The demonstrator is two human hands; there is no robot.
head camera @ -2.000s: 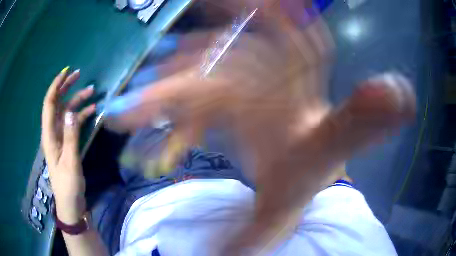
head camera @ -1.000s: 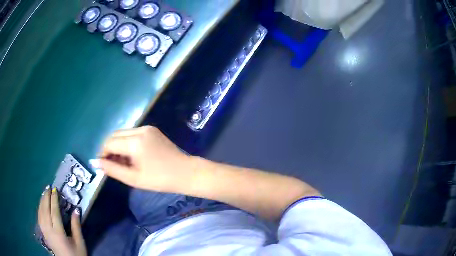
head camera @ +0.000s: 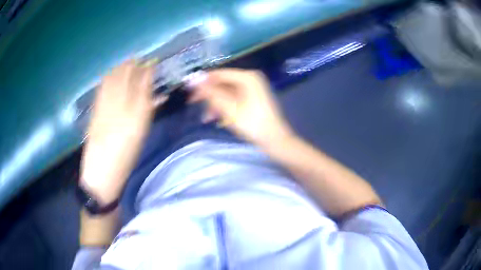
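Observation:
A silver-grey module housing, strongly blurred, lies at the near edge of the green bench, in front of me. My left hand, with a dark wristband, is over the left part of the housing and hides it; its fingertips reach the housing, but their grip is blurred. My right hand is at the housing's near right side, thumb and fingers close together. Whether it pinches a small piece is too blurred to tell. The round inserts cannot be made out.
The green bench curves across the upper left. Below its edge, at the upper right, is a blurred perforated metal rail. A blue object and a person's pale coat are farther right, above the grey floor.
The view has turned and blurred, so the housing shows higher and more central. My right hand is now at its near right side. The paired modules have left the view.

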